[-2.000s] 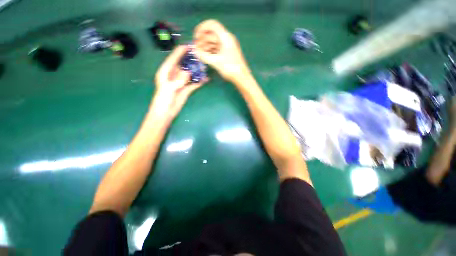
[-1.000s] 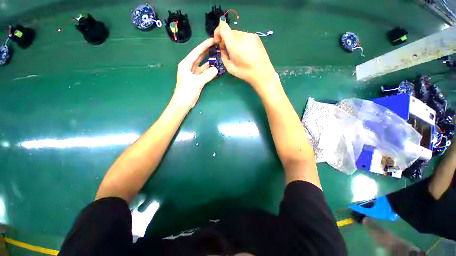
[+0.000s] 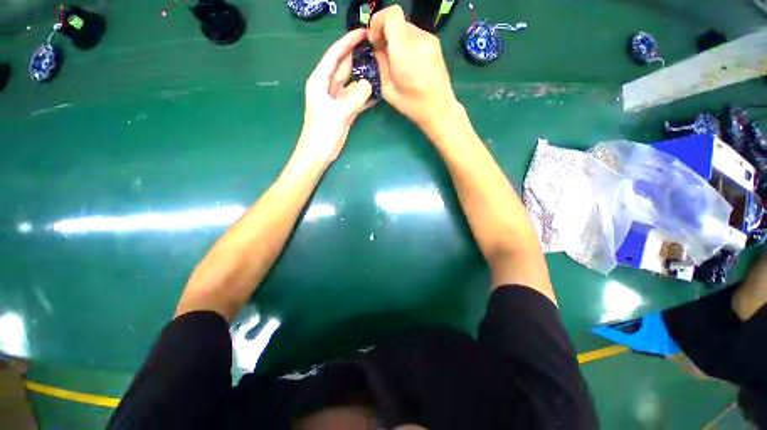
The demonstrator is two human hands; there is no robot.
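Observation:
A dark blue wound coil unit [image 3: 365,74] is held edge-on above the green bench, near the top centre. My left hand [image 3: 333,94] grips it from the left, with fingers and thumb around its side. My right hand [image 3: 409,69] is at its right side, with bent fingers pinched together near its upper edge. What the right fingertips pinch is too small to tell. The coil's right part is hidden by my right hand.
Black units [image 3: 220,22] and blue-white discs [image 3: 482,42] lie along the green bench [image 3: 151,159]. A pale bar [image 3: 698,70] is at the upper right. A clear bag [image 3: 647,197] lies over a speckled bag [image 3: 557,191] and a blue-white box [image 3: 730,168]. Another person's arm [image 3: 751,294] is at the right.
Compared with one second ago, the bench items appear shifted, and a blue-white disc now shows fully right of my right hand. Both hands stay on the coil unit, slightly higher in view.

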